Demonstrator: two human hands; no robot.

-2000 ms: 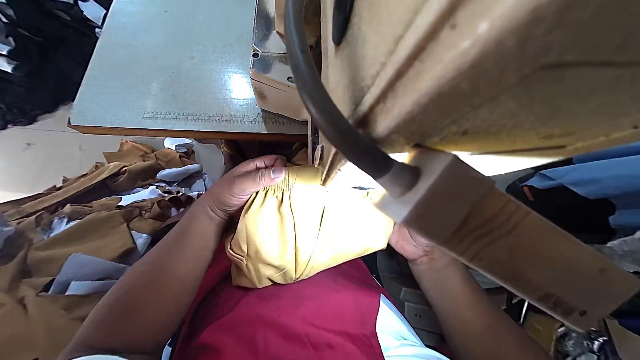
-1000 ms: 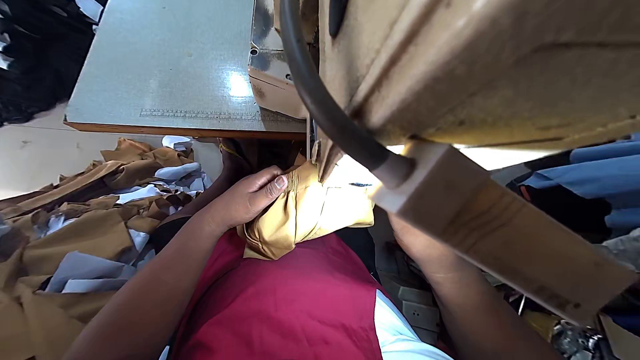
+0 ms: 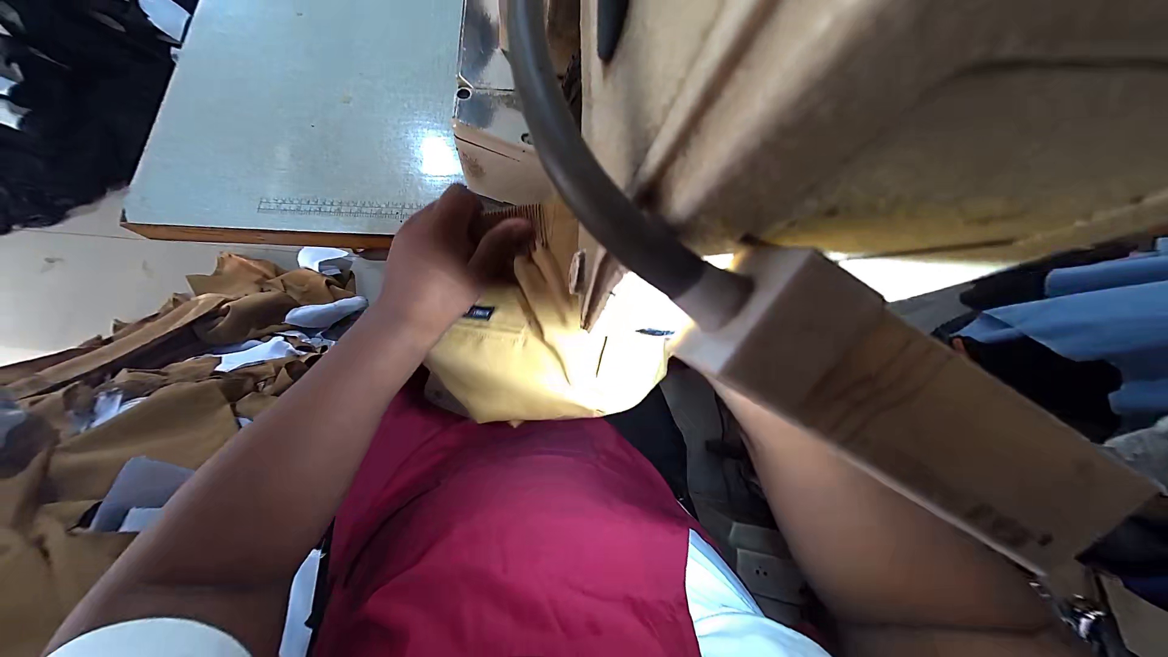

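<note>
A mustard-yellow fabric piece (image 3: pixel 547 365) with gathered folds and a small dark label lies under the head of a sewing machine (image 3: pixel 821 128), brightly lit at its middle. My left hand (image 3: pixel 447 246) grips the upper left part of the cloth, thumb and fingers pinched at its gathered edge beside the machine. My right forearm reaches up behind the beige block-shaped lamp housing; the right hand itself is hidden there, near the cloth's right side. A thick dark flexible tube (image 3: pixel 584 155) runs down to the lamp housing (image 3: pixel 912 401).
A pale worktable (image 3: pixel 301 100) with a printed ruler along its front edge stands at the upper left. Brown and white fabric pieces (image 3: pixel 164 420) are heaped at left, dark cloth (image 3: pixel 82 109) beyond them. Blue cloth (image 3: pixel 1086 319) lies at right.
My left hand has moved up toward the table edge, along the cloth. The gathered part of the cloth now extends upward beside the machine, and a small dark label shows on it.
</note>
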